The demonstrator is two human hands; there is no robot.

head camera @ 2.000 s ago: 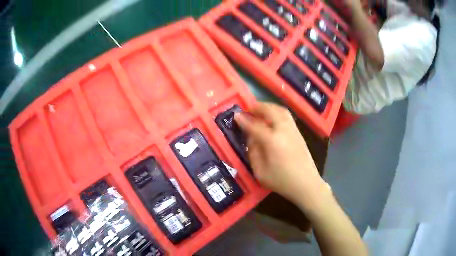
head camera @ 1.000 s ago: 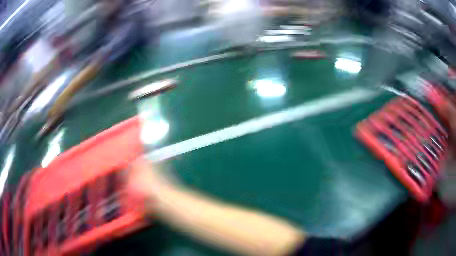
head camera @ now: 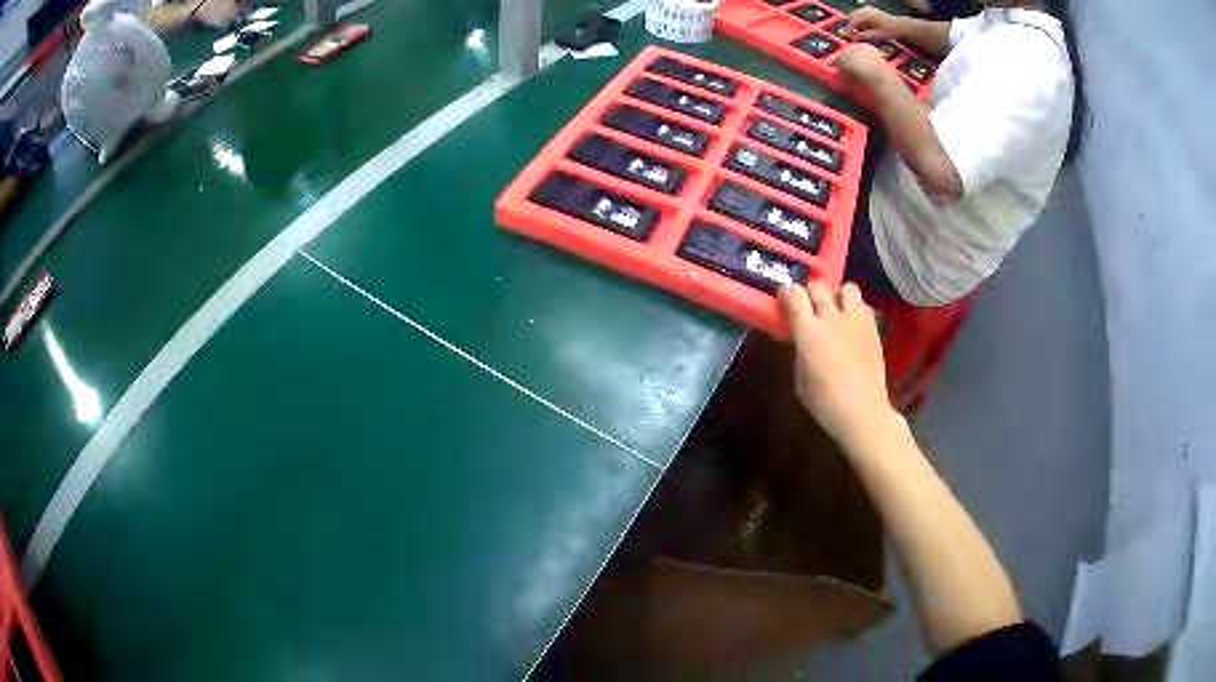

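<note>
A red-orange foam tray (head camera: 698, 213) lies on the green bench, its near right corner at the bench edge. Its two rows of pockets hold black phones (head camera: 596, 205), backs up, with white labels at their right-hand ends. My right hand (head camera: 834, 340) is at the tray's near right corner, with its fingertips over the rim, gripping it. My left hand is not in view.
A person in a white shirt (head camera: 994, 147) sits beyond the tray, hands at another red tray (head camera: 800, 56). A grey post (head camera: 519, 37), a label roll (head camera: 680, 17) and a white bag (head camera: 115, 73) stand farther back. A cardboard box (head camera: 760, 593) is below the bench edge.
The view has swung back right from the blurred frame. My right hand has moved from the half-filled tray to the full tray's corner. The half-filled tray is no longer in front.
</note>
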